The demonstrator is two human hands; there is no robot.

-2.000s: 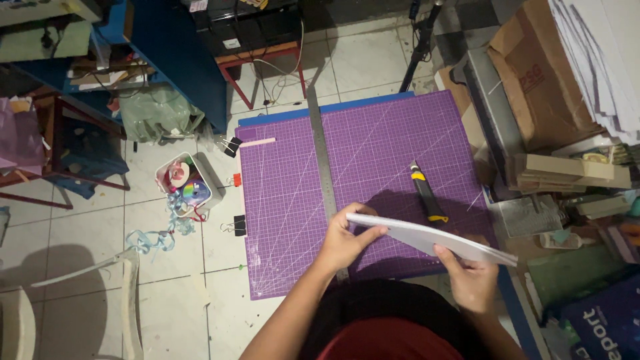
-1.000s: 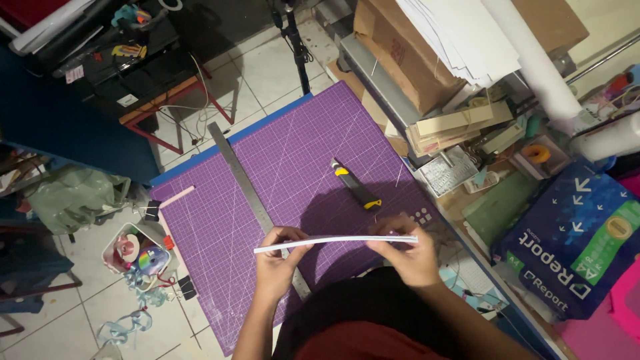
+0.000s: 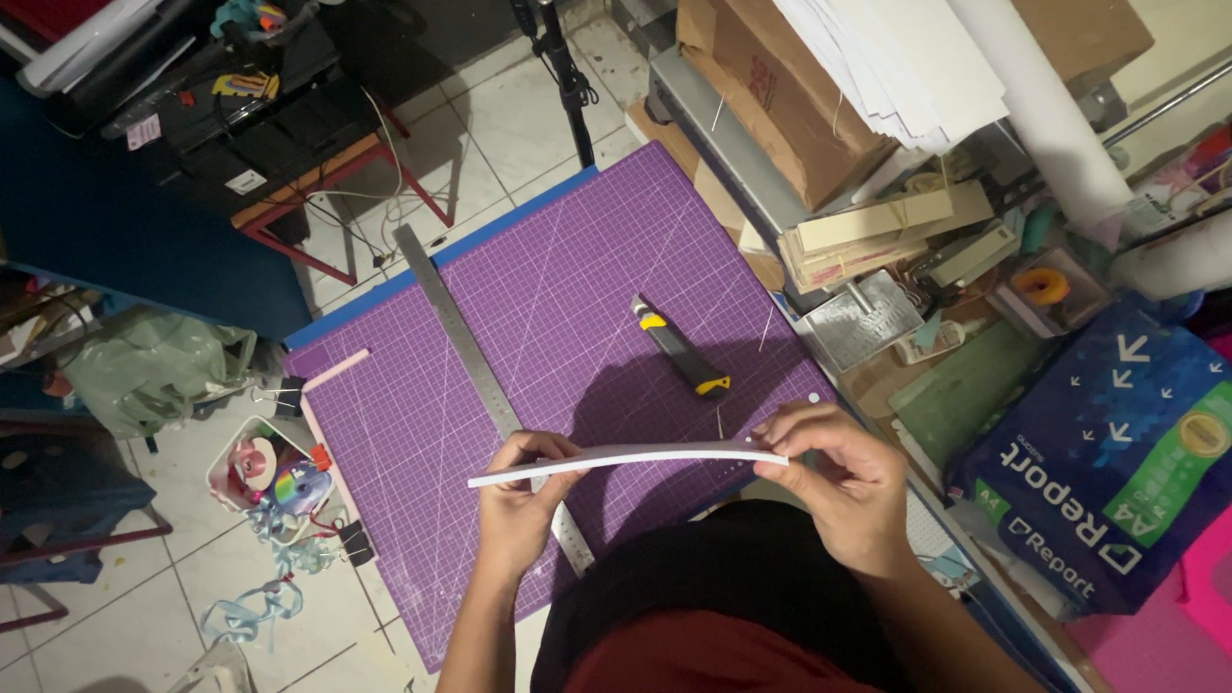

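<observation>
My left hand (image 3: 525, 500) and my right hand (image 3: 837, 481) pinch a thin stack of white sheets (image 3: 635, 455) near its two ends, seen edge-on and slightly bowed. The stack is above the near part of a purple cutting mat (image 3: 539, 279) with a printed grid. A steel ruler (image 3: 462, 337) lies across the mat, its near part passing beneath my left hand. Beyond the stack, between my hands, a black and yellow snap-off utility knife (image 3: 681, 348) lies on the mat.
At the mat's left edge are a pink strip (image 3: 332, 452) and black binder clips (image 3: 356, 544). A white basket (image 3: 221, 452) of ribbons stands on the tiled floor. On the right are wood strips (image 3: 866, 241), a metal plate (image 3: 861, 322) and a blue paper package (image 3: 1078, 462). A black stand (image 3: 568, 96) rises behind.
The white stack, tilted down to the right two seconds ago, is now nearer level across the view. Both hands still hold it. The view has swung to the right.
</observation>
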